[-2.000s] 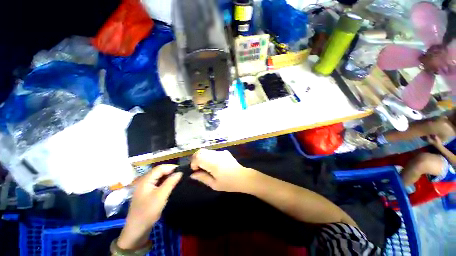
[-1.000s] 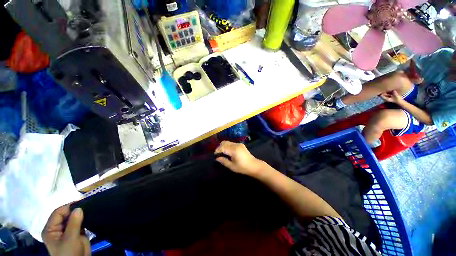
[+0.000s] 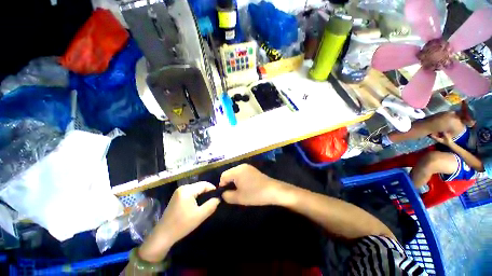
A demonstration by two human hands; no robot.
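A black garment (image 3: 253, 232) lies over my lap, below the table edge. My left hand (image 3: 186, 213) and my right hand (image 3: 248, 186) are close together and pinch a folded dark strip of it between them. The button-sewing machine (image 3: 175, 97) stands on the table at the upper left, with its small metal clamp parts (image 3: 200, 141) below the head. No cloth is seen in my hands at the clamp. Loose black buttons (image 3: 237, 101) lie in the cream tray (image 3: 248, 112), with a dark heap in its right compartment.
A blue crate (image 3: 426, 232) with dark cloth stands at the right. A white bag (image 3: 59, 183) lies left of the machine. A pink fan (image 3: 436, 54) and green bottle (image 3: 330, 48) are at the back right. A seated person's legs (image 3: 431, 156) show at the far right.
One second ago my hands were wide apart, stretching the garment edge. My left hand has moved right and up, and both hands now meet at the strip. The camera view has also shifted.
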